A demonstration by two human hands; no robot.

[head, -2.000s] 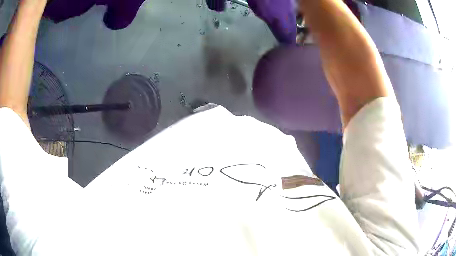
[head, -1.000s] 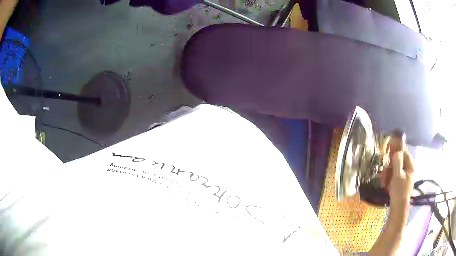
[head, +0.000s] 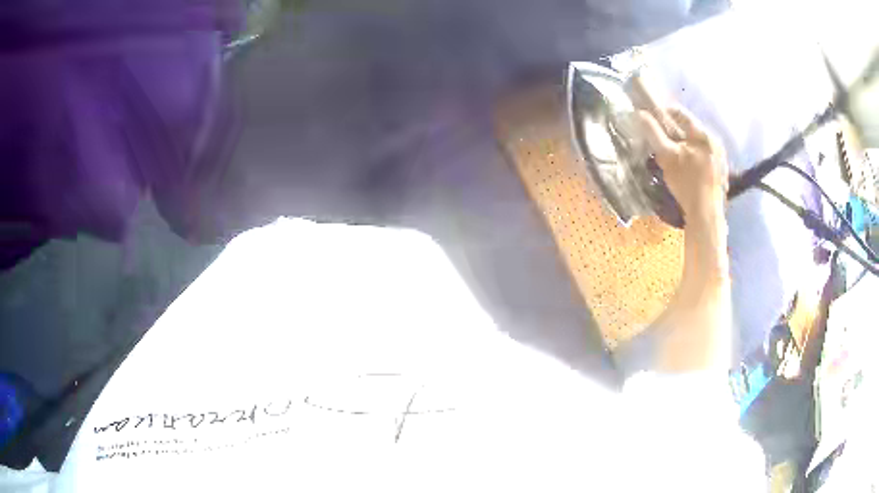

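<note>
My right hand (head: pixel 682 144) is closed on the handle of the steam iron (head: pixel 605 144). The iron's silver soleplate faces left, tilted on its side, over the yellow dotted rest pad (head: pixel 602 255); whether it touches the pad I cannot tell. A dark purple garment (head: pixel 106 116) hangs in folds at the upper left, blurred. The padded ironing board (head: pixel 366 106) has a grey-purple cover and lies in front of me, also blurred. My left hand is not in view.
Black cables (head: pixel 810 212) trail from the iron to the right. Bright light washes out the right side. Grey floor (head: pixel 58 308) shows at the lower left, with a blue object (head: pixel 10 409) at the edge.
My right hand took hold of the iron between the first and second frames and still holds it. The view has shifted, and the purple garment now fills the upper left. The fan base is out of view.
</note>
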